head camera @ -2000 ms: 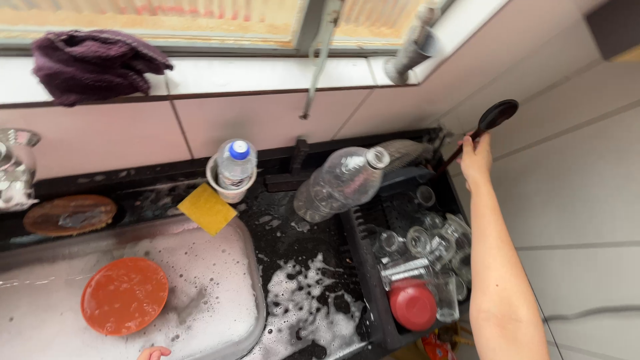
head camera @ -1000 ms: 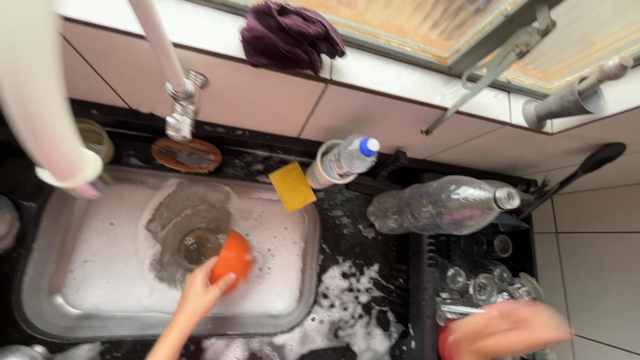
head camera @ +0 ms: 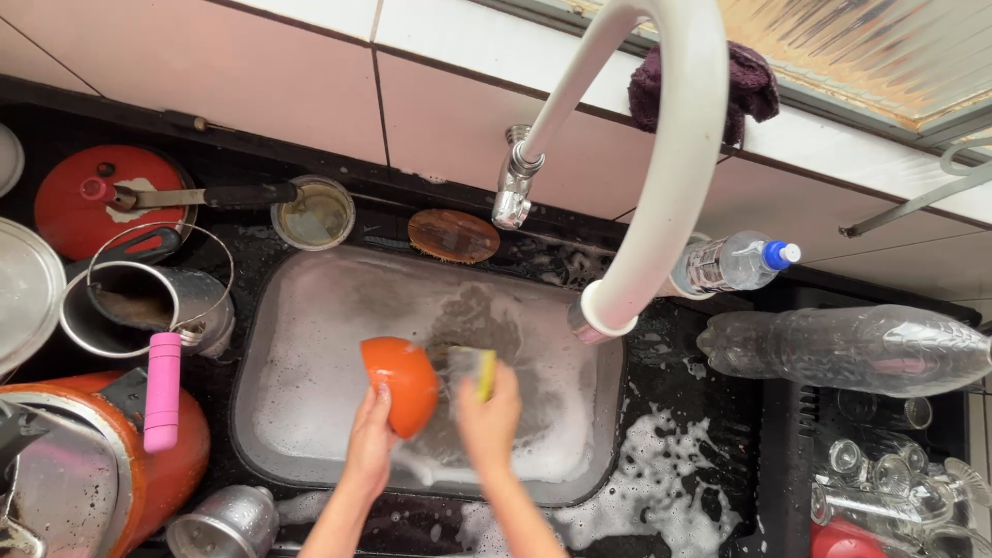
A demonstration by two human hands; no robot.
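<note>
My left hand [head camera: 372, 442] grips an orange bowl [head camera: 400, 385] by its lower left edge, tilted on its side over the sink [head camera: 310, 457]. Just to the right, my right hand [head camera: 488, 411] is closed around a sponge [head camera: 474, 368] with a yellow side and a greyish side; the hand is slightly blurred. Cloudy, soapy water fills the basin beneath both hands. A gap separates sponge and bowl.
A white curved faucet [head camera: 682, 155] arches over the basin's right side. Left are a red lid [head camera: 108, 201], a metal pot [head camera: 147, 310] and an orange pressure cooker [head camera: 170, 457]. A plastic bottle [head camera: 845, 349] lies by the rack of glasses [head camera: 891, 473]. A wooden brush [head camera: 453, 235] sits behind.
The view has swung left. My right hand, earlier by the black ladle and then over the rack, is now over the sink with the sponge. The orange bowl is lifted and tilted in my left hand.
</note>
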